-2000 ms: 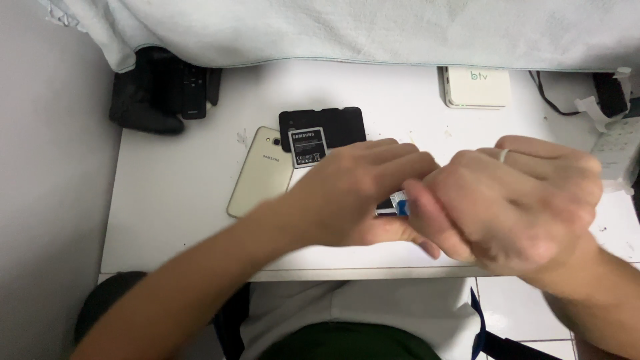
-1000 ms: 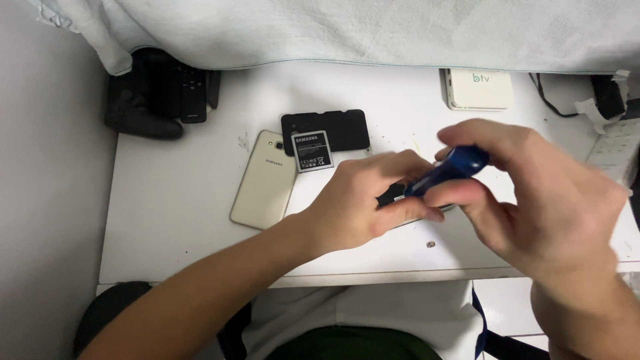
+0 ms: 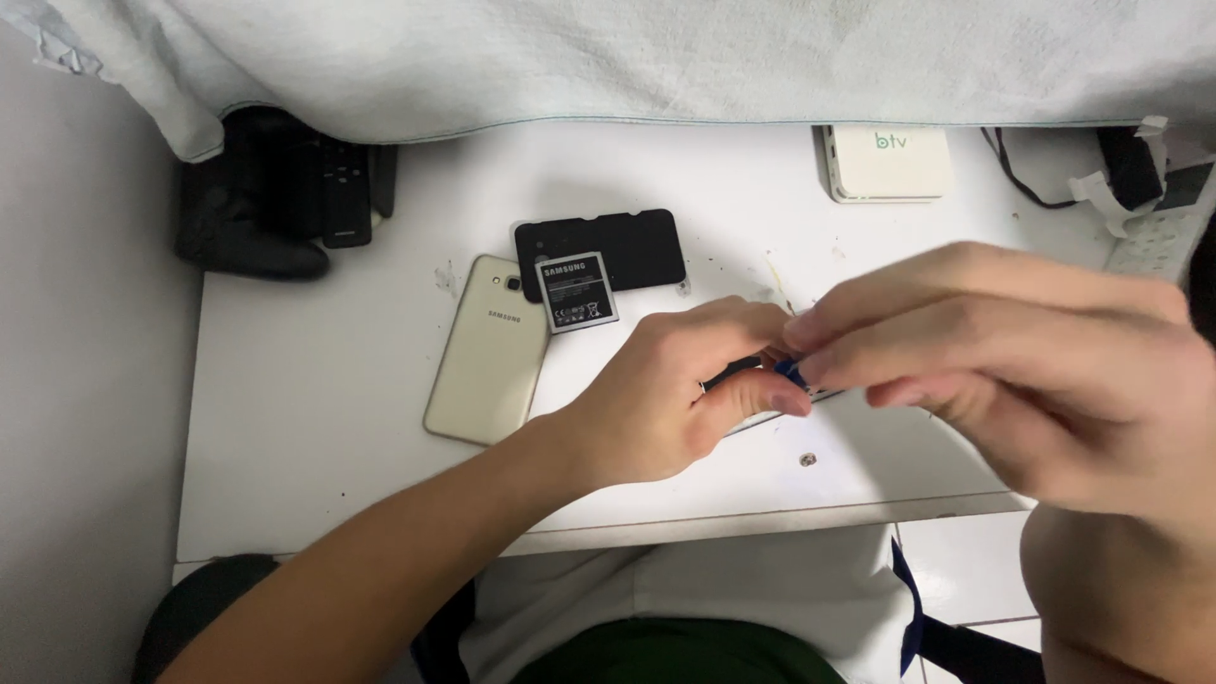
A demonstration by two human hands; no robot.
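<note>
My left hand (image 3: 684, 389) grips a phone body (image 3: 755, 421), mostly hidden under its fingers, above the white desk. Over its right end, my right hand (image 3: 1026, 370) has its fingertips at a small blue object (image 3: 790, 372), largely covered; whether they hold it is unclear. Left of my hands lies a gold Samsung phone back cover (image 3: 489, 356), camera end up. A Samsung phone battery (image 3: 578, 293) rests partly on a flat black phone case or cover (image 3: 632, 249) and touches the gold cover's edge. A tiny round metallic piece (image 3: 807, 460) lies near the desk's front edge.
A black game controller (image 3: 247, 218) and a black remote control (image 3: 347, 199) lie at the back left. At the back right are a white box device (image 3: 888, 166), a black cable (image 3: 1021, 180) and a taped black adapter (image 3: 1129, 166). A pale cloth (image 3: 608, 66) hangs over the desk's back.
One second ago my right hand held a blue-handled tool upright over the phone; now that handle is not visible and the fingers are lower, near the left fingertips. My left hand keeps its grip.
</note>
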